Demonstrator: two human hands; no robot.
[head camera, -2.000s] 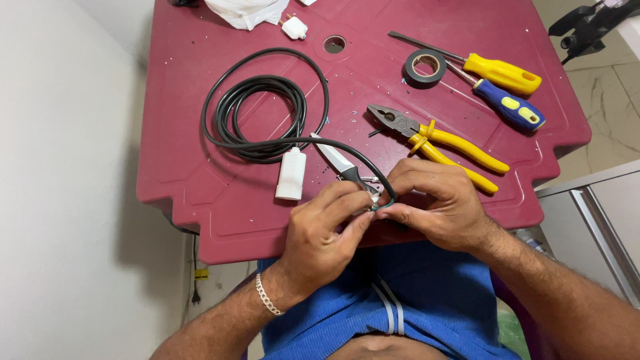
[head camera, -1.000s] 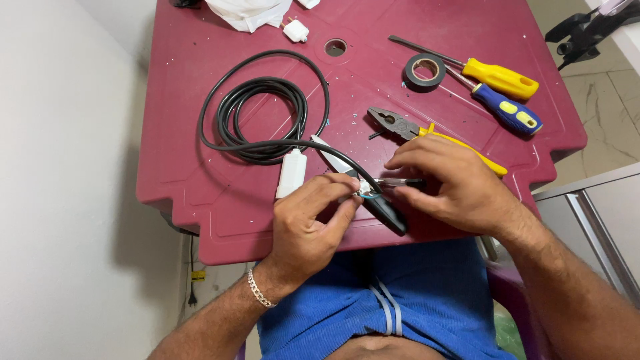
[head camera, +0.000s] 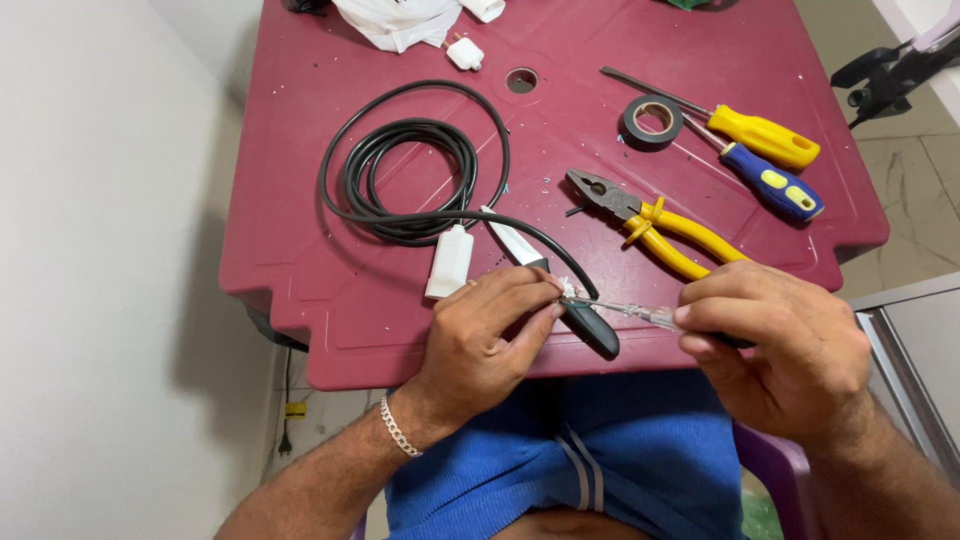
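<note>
My left hand (head camera: 487, 337) pinches a small part at the wire end of the black cable (head camera: 551, 244); fingertips partly hide it. In my right hand (head camera: 780, 349) is a small screwdriver with a clear, dark-ended handle (head camera: 652, 315), its tip at my left fingertips. Beneath them lies a knife with a black handle (head camera: 591, 326) and a pale blade. The cable's coil (head camera: 472, 169) rests up and left, beside a white cable socket (head camera: 451, 261). Combination pliers with yellow handles (head camera: 671, 255) lie above my right hand.
On the red plastic table (head camera: 360, 352) are black electrical tape (head camera: 651, 122), a yellow-handled screwdriver (head camera: 763, 136), a blue-handled screwdriver (head camera: 772, 181), a white plug (head camera: 465, 54) and a white plastic bag (head camera: 397, 22). Small scraps are scattered about. The table has a round hole (head camera: 522, 80).
Two seconds ago both hands were together at the cable end. My right hand has since moved away to the right and now holds the small screwdriver, with its tip at my left fingers.
</note>
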